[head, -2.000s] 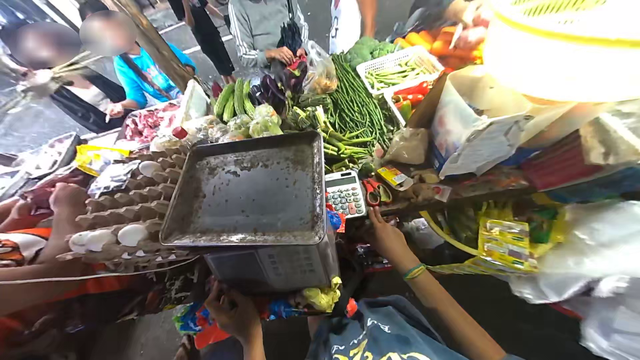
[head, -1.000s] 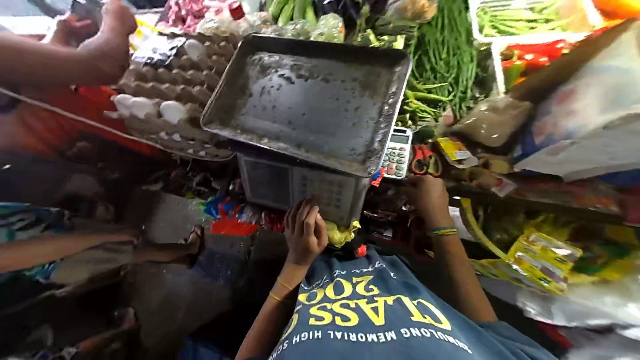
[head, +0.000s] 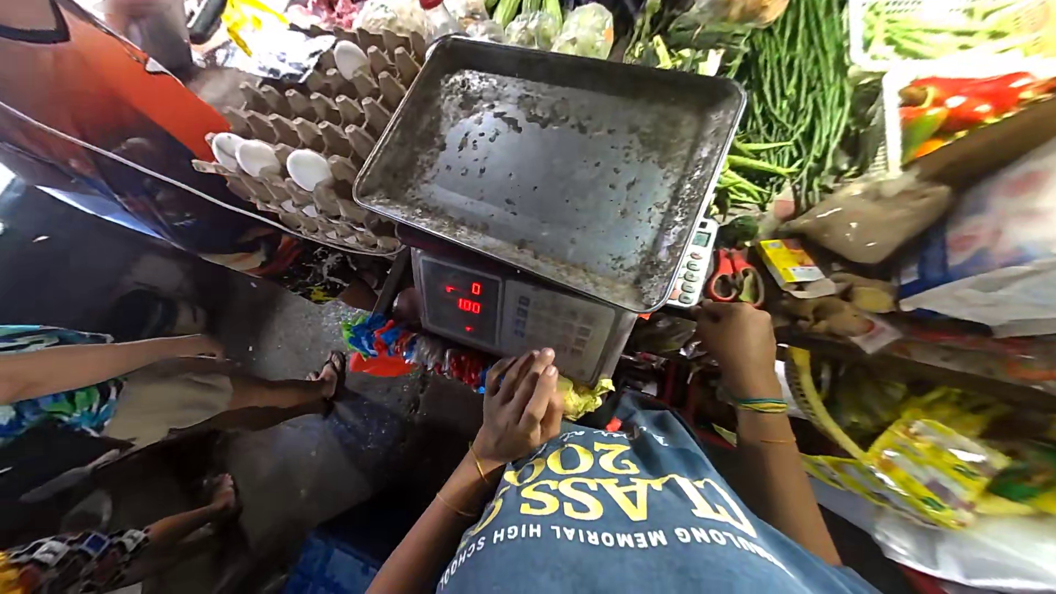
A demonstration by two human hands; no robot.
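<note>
A digital weighing scale (head: 520, 318) with lit red digits carries a worn, bare metal tray (head: 561, 165). My left hand (head: 521, 404) is at the lower edge of the scale's keypad, fingers extended, holding nothing; whether it touches the scale is unclear. Beside the scale on the right, my right hand (head: 737, 346) is curled at the stall's edge, just below red-handled scissors (head: 734, 276); its fingertips are hidden, so any hold cannot be told. A calculator (head: 691, 268) lies between the tray and the scissors, partly under the tray's rim.
Left of the tray are cardboard egg trays (head: 330, 124) with several eggs. String beans (head: 804, 99), red peppers (head: 973, 103) in a white basket and a plastic bag of brown goods (head: 874, 219) lie right. Another person's leg (head: 272, 392) shows lower left. A cord crosses at left.
My left hand has moved from below the scale up to its front panel. My right hand stays near the scissors. The view has tilted down.
</note>
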